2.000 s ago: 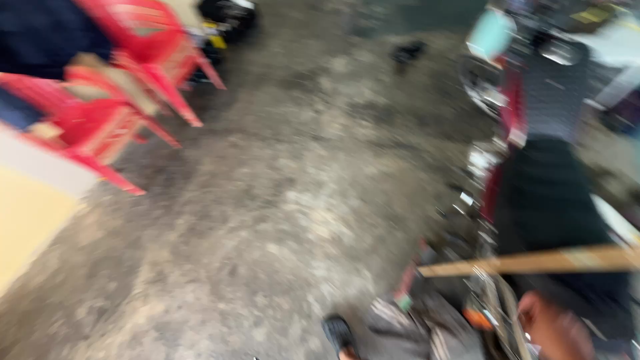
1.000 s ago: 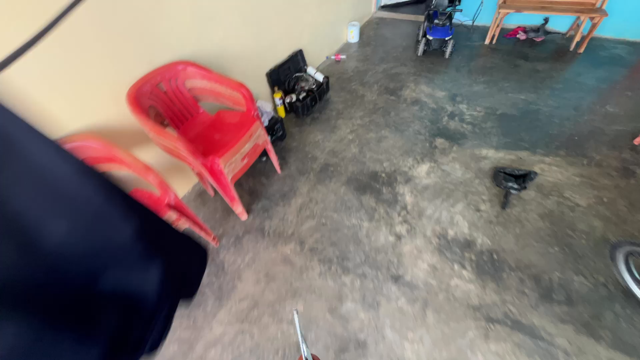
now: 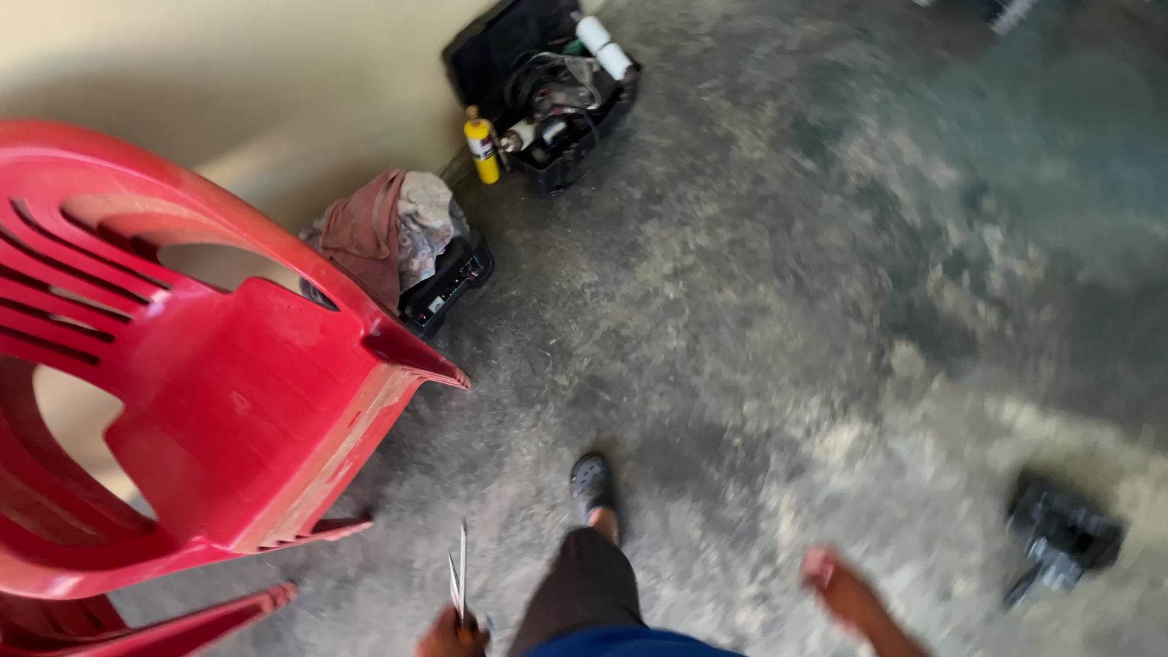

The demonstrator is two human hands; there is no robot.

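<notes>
At the bottom edge, left of my knee, my left hand (image 3: 452,634) is closed around a pair of scissors (image 3: 461,570), whose slim metal blades point up and stand slightly apart. My right hand (image 3: 839,589) hangs over the concrete floor at the lower right, blurred, and its finger positions are unclear; no object shows in it. Between the hands are my dark trouser leg and a foot in a dark clog (image 3: 593,484).
A red plastic chair (image 3: 265,392) fills the left. Beyond it lie cloths (image 3: 370,228) on a black case (image 3: 447,287), a yellow canister (image 3: 481,146) and an open black toolbox (image 3: 570,164) by the wall. A black part (image 3: 1063,534) lies on the floor at right.
The view has swung from the motorcycle side toward the chairs and toolbox, which now appear closer. My right hand and clog have come into view since one second ago.
</notes>
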